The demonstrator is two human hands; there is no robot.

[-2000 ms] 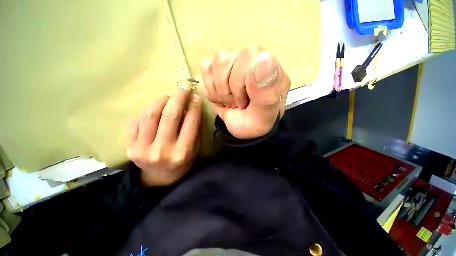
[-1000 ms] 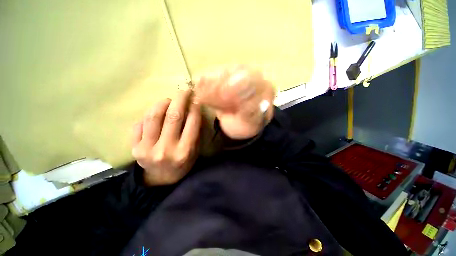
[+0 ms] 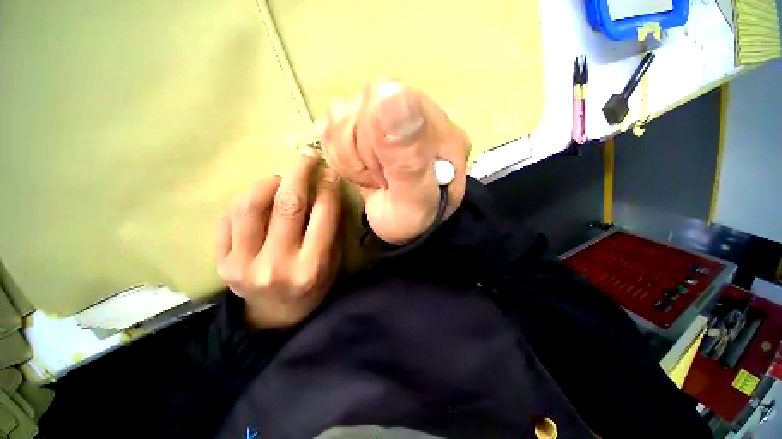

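Observation:
A large yellow-beige leatherette panel point(image 3: 154, 111) lies over the bench. A stitched seam point(image 3: 287, 64) runs down it to my fingertips, where small pale thread tufts point(image 3: 310, 147) show. My left hand point(image 3: 283, 240) lies flat on the panel with its fingertips at the seam's near end. My right hand point(image 3: 399, 159) is closed just right of them around a tool. Only the tool's white rounded end point(image 3: 444, 172) with a black cord loop shows; its tip is hidden.
Pink-handled thread snips point(image 3: 580, 101) and a dark square-headed tool point(image 3: 628, 88) lie on the white bench at right, below a blue tray point(image 3: 639, 33). Stacked panels point(image 3: 13, 343) sit at far left. A red-topped tool area point(image 3: 647, 273) stands at lower right.
My right hand has turned and moved slightly left, and the tool's white end with the cord now shows clearly. My left hand has stayed nearly in place on the panel.

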